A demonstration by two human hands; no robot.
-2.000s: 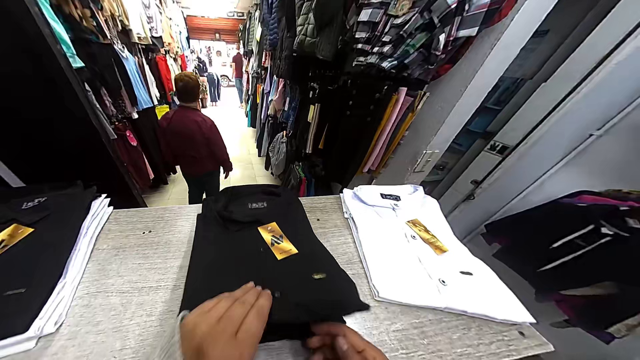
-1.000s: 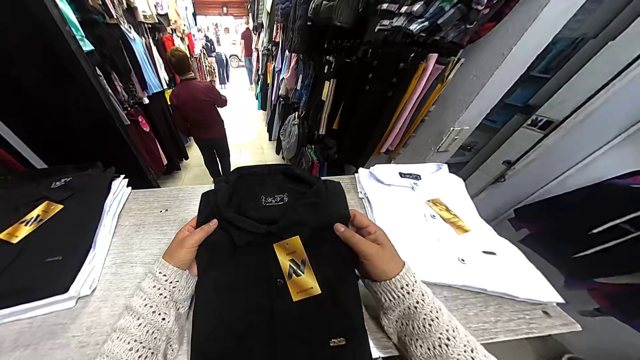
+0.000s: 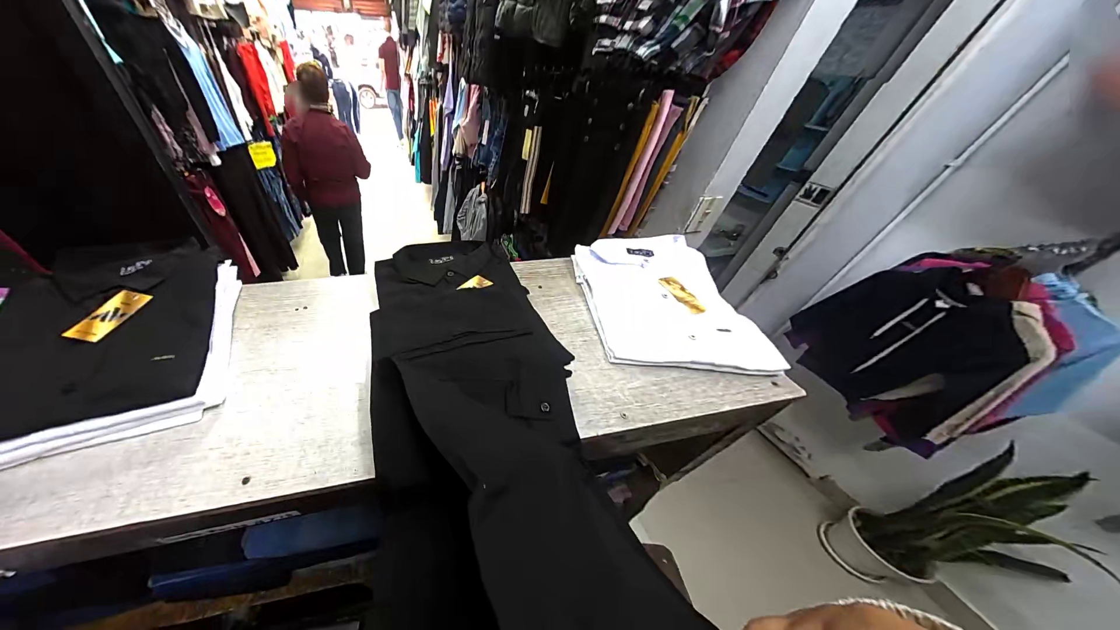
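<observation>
A black button-up shirt [image 3: 472, 367] lies on the counter, collar at the far end, its lower part unfolded and hanging over the near edge toward me. A gold tag [image 3: 475, 283] partly shows below its collar. My right hand [image 3: 840, 617] is cut off at the bottom edge, by the end of the black cloth; its fingers and any hold are hidden. My left hand is out of the picture. To the right lies a folded white shirt [image 3: 682, 306] with a gold tag. Folded black shirts [image 3: 114, 341] rest on white ones at the left.
The wood-grain counter [image 3: 289, 394] has folded clothes on a shelf [image 3: 262, 560] below. Beyond it a person in a maroon top [image 3: 324, 162] stands in the aisle between clothing racks. Hanging clothes [image 3: 945, 341] and a potted plant [image 3: 892, 542] are at the right.
The black shirt was folded on the counter, with both my hands at its sides a second ago. Now its lower part hangs open over the edge, and my left hand has left the view.
</observation>
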